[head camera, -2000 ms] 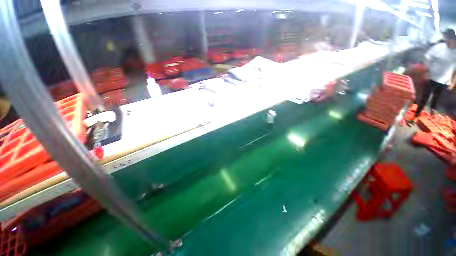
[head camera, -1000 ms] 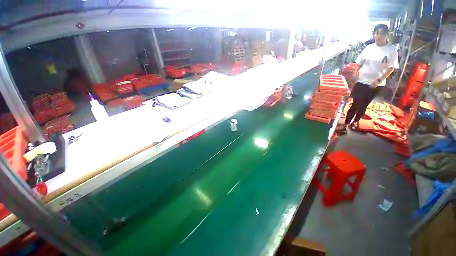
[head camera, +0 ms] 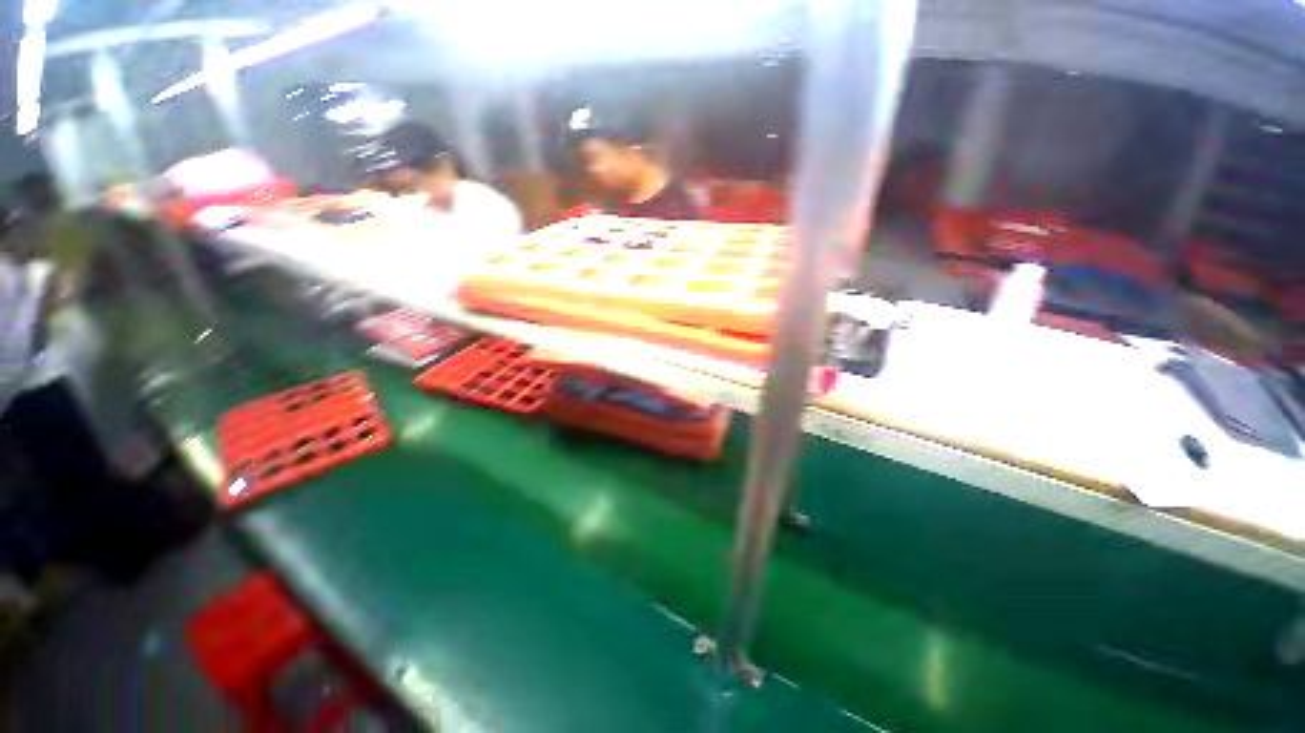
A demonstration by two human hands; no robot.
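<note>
Neither of my hands is in view. The green conveyor belt [head camera: 472,537] runs across in front of me, blurred. A red compartment tray [head camera: 301,434] lies on its near left part. Another red tray [head camera: 494,375] lies farther back, beside a red tray with dark contents [head camera: 637,413] under the shelf edge. A stack of orange trays [head camera: 644,279] sits on the white overhead shelf [head camera: 973,387]. A white bottle [head camera: 1018,295] stands on the shelf.
A metal post [head camera: 802,329] rises from the belt in front of the shelf. A red stool [head camera: 272,652] is at the lower left. People sit beyond the shelf [head camera: 480,212], [head camera: 630,172]. Another person in dark trousers [head camera: 57,430] is at the left edge.
The view has swung left along the line. The orange tray stack, people beyond the shelf and trays on the left belt have come into view; the aisle on the right has gone out.
</note>
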